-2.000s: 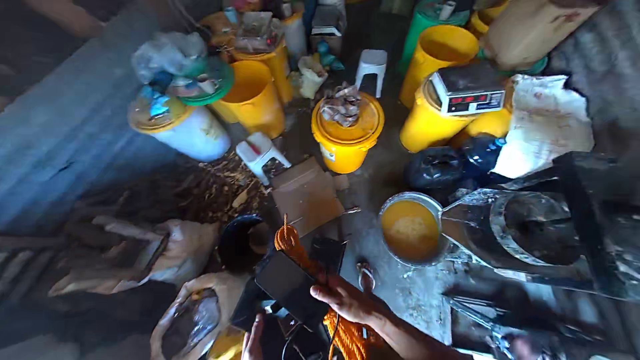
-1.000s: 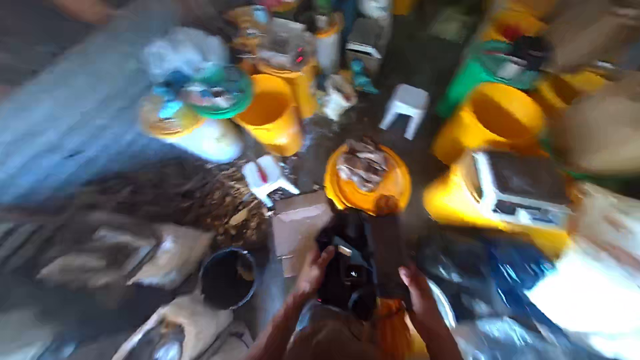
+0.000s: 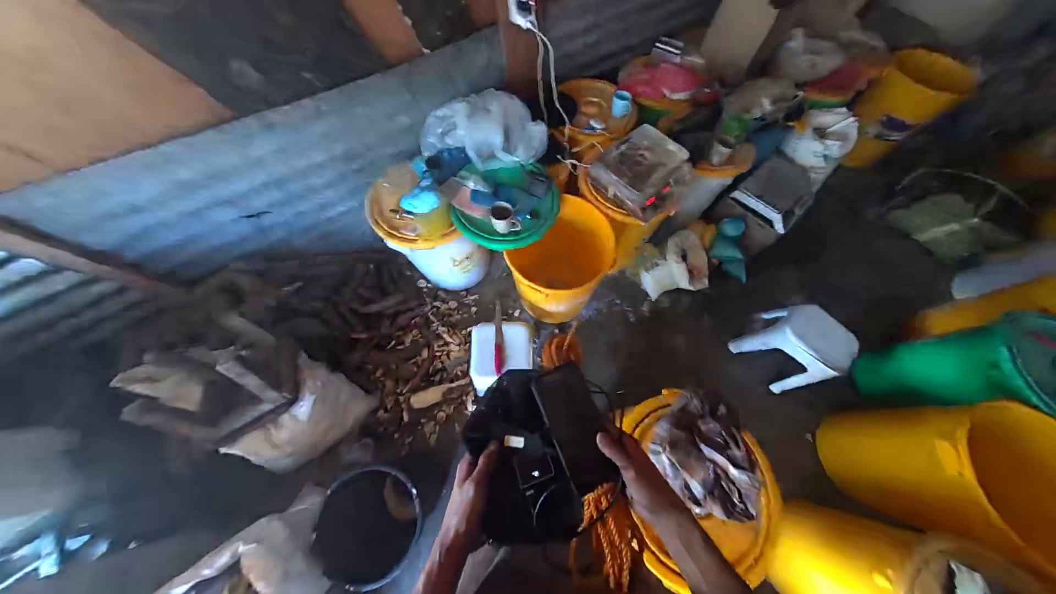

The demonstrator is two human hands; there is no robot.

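Both hands hold a black case-like object (image 3: 532, 462) low in the centre, with thin black cords hanging from it. My left hand (image 3: 472, 495) grips its left side. My right hand (image 3: 639, 470) holds its right edge, by a dark flat panel. Bundled orange rope (image 3: 610, 528) hangs below the object, and more orange rope shows just above it. Beyond lies a knife with a red handle (image 3: 498, 351) on a small white plastic stool (image 3: 516, 351). To the right, crumpled brown-and-white material (image 3: 705, 454) rests on a yellow lidded bucket (image 3: 763, 470).
An open yellow bucket (image 3: 561, 260) stands beside a white bucket (image 3: 450, 260) and a green lid (image 3: 507, 214) bearing a cup. Wood chips (image 3: 417, 363) litter the ground. A white stool (image 3: 800, 342) stands right; a dark bucket (image 3: 367, 528) and sacks (image 3: 305, 412) are at left.
The view has swung left toward the corrugated wall. Two seconds ago the orange rope lay across the dark objects at my hands; both hands now hold the black object from its sides.
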